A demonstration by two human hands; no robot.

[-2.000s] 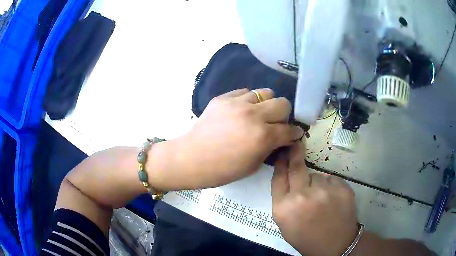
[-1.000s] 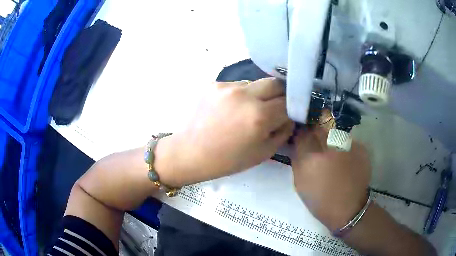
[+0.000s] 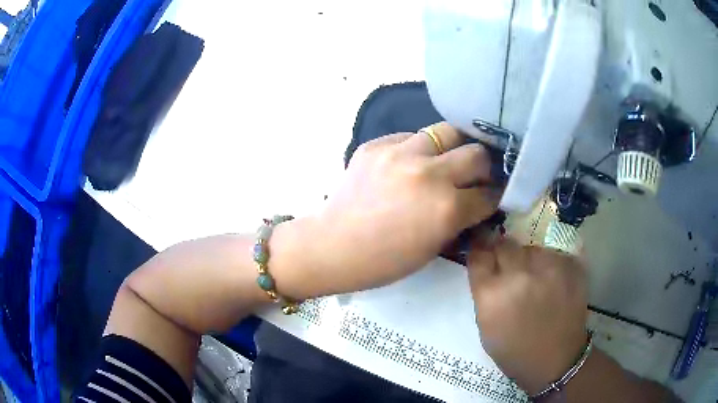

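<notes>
A black fabric piece (image 3: 394, 110) with a rounded outer edge lies flat on the white table, partly under the sewing machine head (image 3: 472, 63). My left hand (image 3: 409, 205) lies over the piece, fingers bent and fingertips on the fabric beside the needle area. My right hand (image 3: 527, 299) is just in front, its fingertips pinching the near edge of the fabric, close to my left fingertips. The needle and presser foot are hidden behind the white guard (image 3: 555, 102) and my fingers.
A blue bin (image 3: 47, 118) stands at the left, with black pieces (image 3: 142, 102) beside it. White ribbed knobs (image 3: 638, 171) are on the machine. A screwdriver-like tool (image 3: 694, 330) lies at the right. A printed ruler (image 3: 409, 354) runs along the table's front edge.
The camera view has shifted. My right hand has gone in beside the needle area and drawn back slightly towards me. Less of the black piece shows past my left hand than two seconds ago.
</notes>
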